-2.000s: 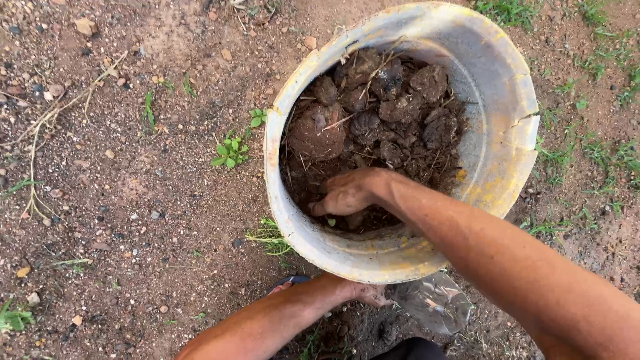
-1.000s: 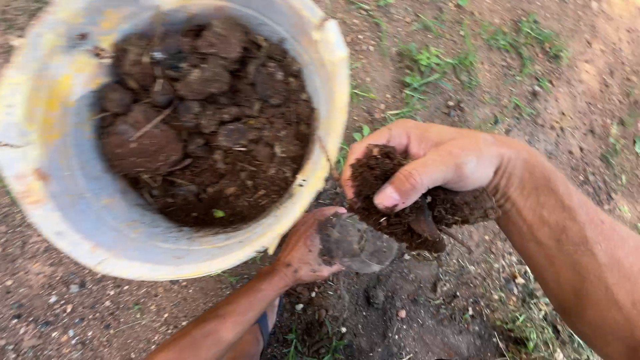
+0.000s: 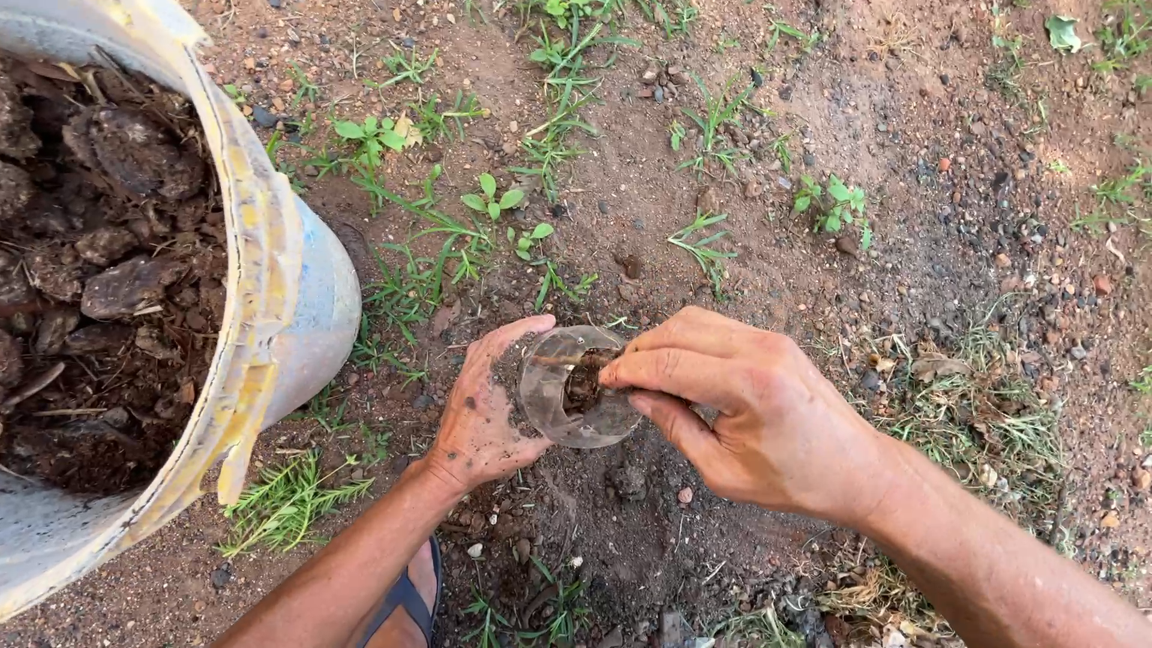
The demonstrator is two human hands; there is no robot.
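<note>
A clear plastic container [image 3: 551,405], round and open at the top, is held around its side by my left hand [image 3: 490,409]. Brown soil [image 3: 583,387] shows inside it. My right hand [image 3: 720,396] is at the container's right rim, thumb and fingers pinched together over the opening. Whether something small is between those fingertips cannot be told. To the left stands a worn plastic bucket [image 3: 261,270] with a cracked, yellow-stained rim, holding dark soil and clods [image 3: 126,243].
Reddish, gravelly ground [image 3: 900,216] with small green weeds [image 3: 490,198] surrounds the hands. Dry grass clippings [image 3: 990,432] lie at the right. A foot in a sandal [image 3: 409,598] is below my left forearm.
My right hand has gone from inside the bucket, through holding a clump of soil beside the clear container, to that container's opening. The clump is no longer seen in it. The view has shifted right.
</note>
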